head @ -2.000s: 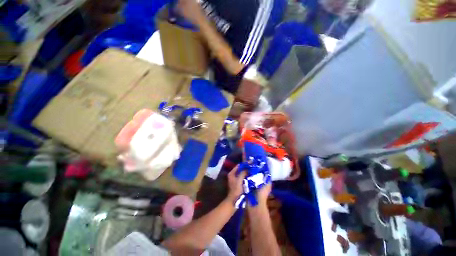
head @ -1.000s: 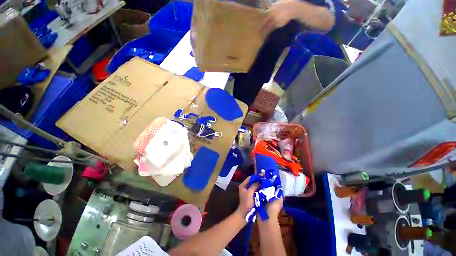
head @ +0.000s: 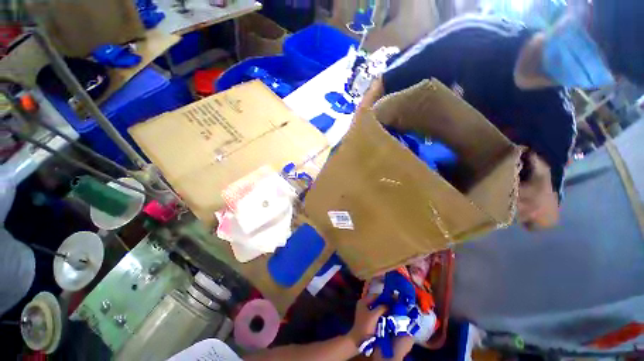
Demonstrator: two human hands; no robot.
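Note:
A bunch of small blue-and-white pieces (head: 397,321) is held between my hands at the lower middle, over the orange-red basket. My left hand (head: 366,319) grips the bunch from its left side. My right hand (head: 399,347) holds it from below, cut off by the bottom edge and partly covered by the pieces. An open brown carton (head: 381,190) with blue pieces (head: 431,151) inside is tilted just beyond my hands, held by another person's hand at its right side.
A cardboard-covered table (head: 205,134) bears a white and pink padded stack (head: 258,211) and a blue rounded piece (head: 296,255). The orange-red basket (head: 445,300) is partly hidden by the carton. A pink roll (head: 256,323) and sewing machine (head: 169,317) are at lower left.
The other person has brought the carton forward and tilted it, covering part of the table and basket. The view has shifted, and my hands appear lower, still holding the bunch.

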